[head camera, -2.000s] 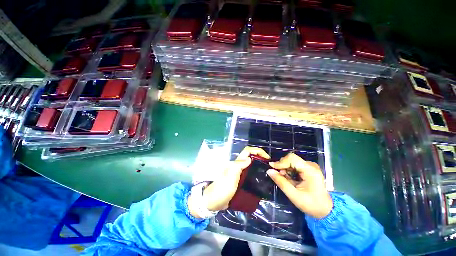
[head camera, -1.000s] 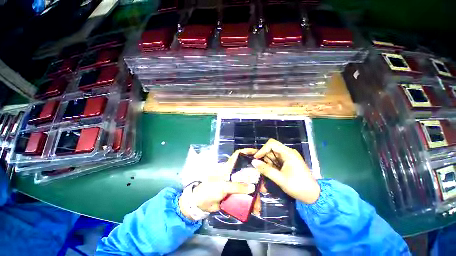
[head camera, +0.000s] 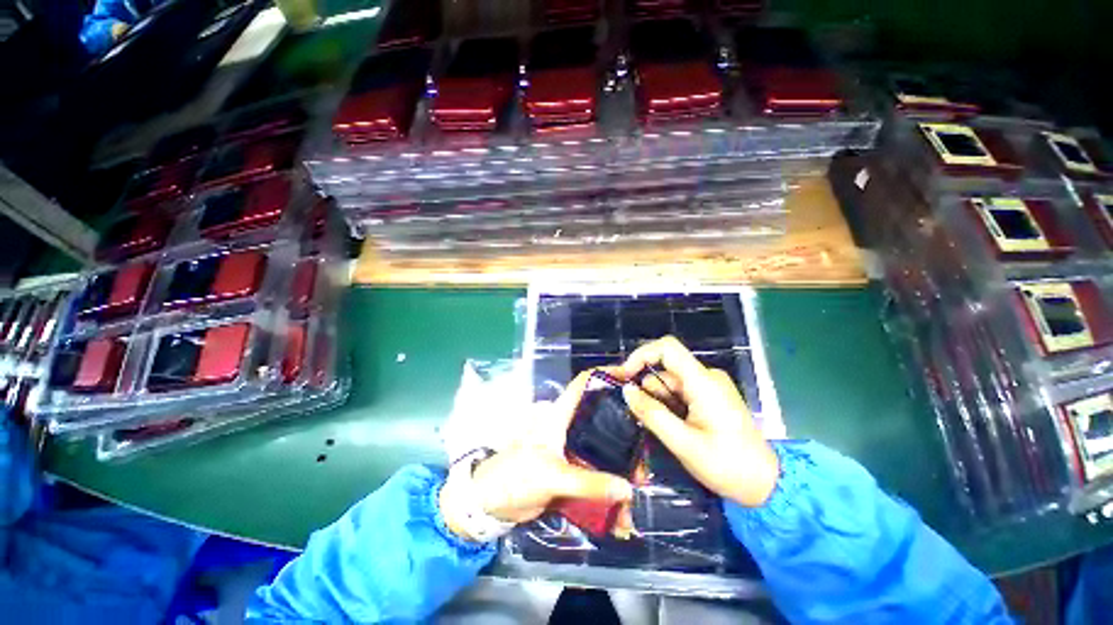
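Observation:
A red device body with a dark upper half (head camera: 605, 430) is held over the lens tray. My left hand (head camera: 525, 480) grips it from the left, with the thumb across its red lower part. My right hand (head camera: 698, 415) is at its upper right corner, with thumb and fingers pinched together near the edge; a small dark thing shows between them, too unclear to name. The lens tray (head camera: 767, 366), with a grid of black panels and a pale edge, lies on the green bench beneath my hands. Crinkled clear film lies over its lower part.
Clear blister trays with red devices are stacked at left (head camera: 305, 393), at back (head camera: 574, 183) and at right (head camera: 964, 415). The right stack's devices have pale-framed screens. Whitish film (head camera: 479, 403) lies left of the lens tray. A blue-sleeved person shows at far left.
My left thumb has moved down from the dark upper half to the red lower part, uncovering the dark area. My right hand stays at the device's upper right corner.

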